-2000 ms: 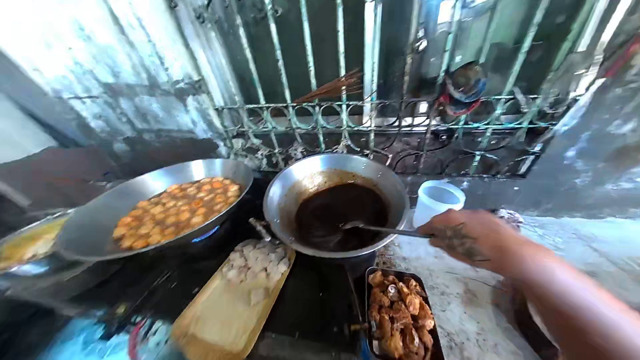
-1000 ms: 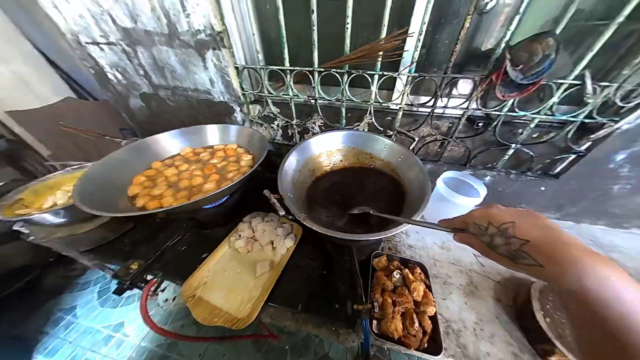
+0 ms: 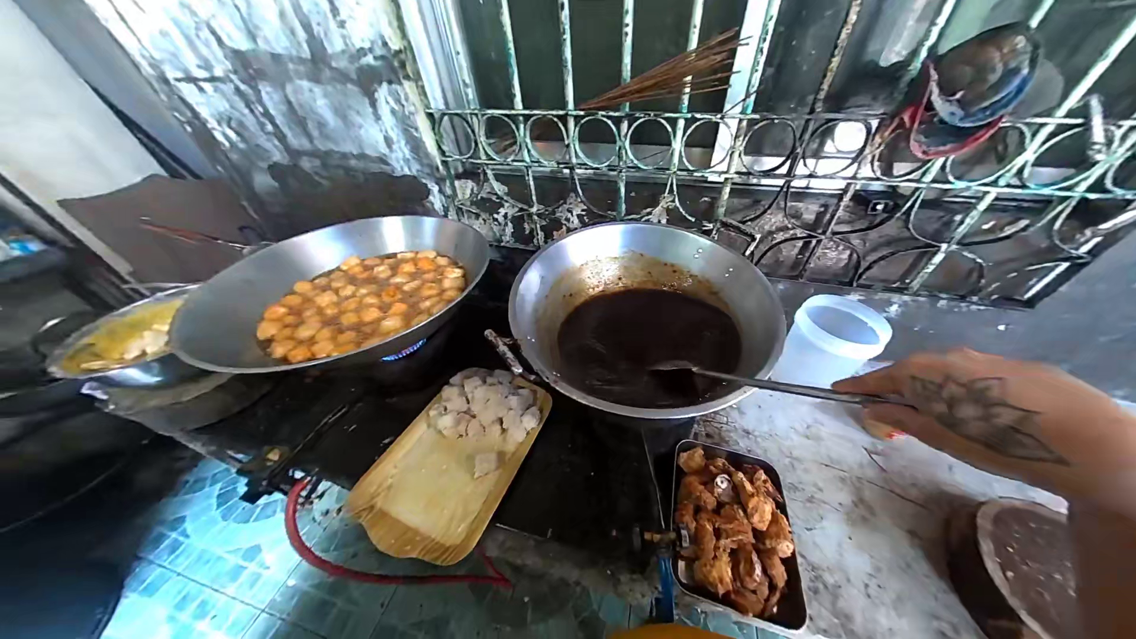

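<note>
My right hand, with a flower tattoo on its back, comes in from the right and grips the handle of a metal spoon. The spoon's bowl end dips into a dark brown sauce in a round metal wok. Left of it, a second wide wok holds round golden pieces frying in oil above a blue flame. A yellow tray with pale cubes lies between and below the woks. Browned meat pieces fill a metal pan below the sauce wok. My left hand is out of view.
A translucent plastic tub stands right of the sauce wok. At far left is a metal pan with yellow contents. A round brown container sits at lower right. Behind runs a metal window grille; a red hose passes below the tray.
The view has shifted somewhat. My right hand stays on the spoon, its end in the dark sauce throughout.
</note>
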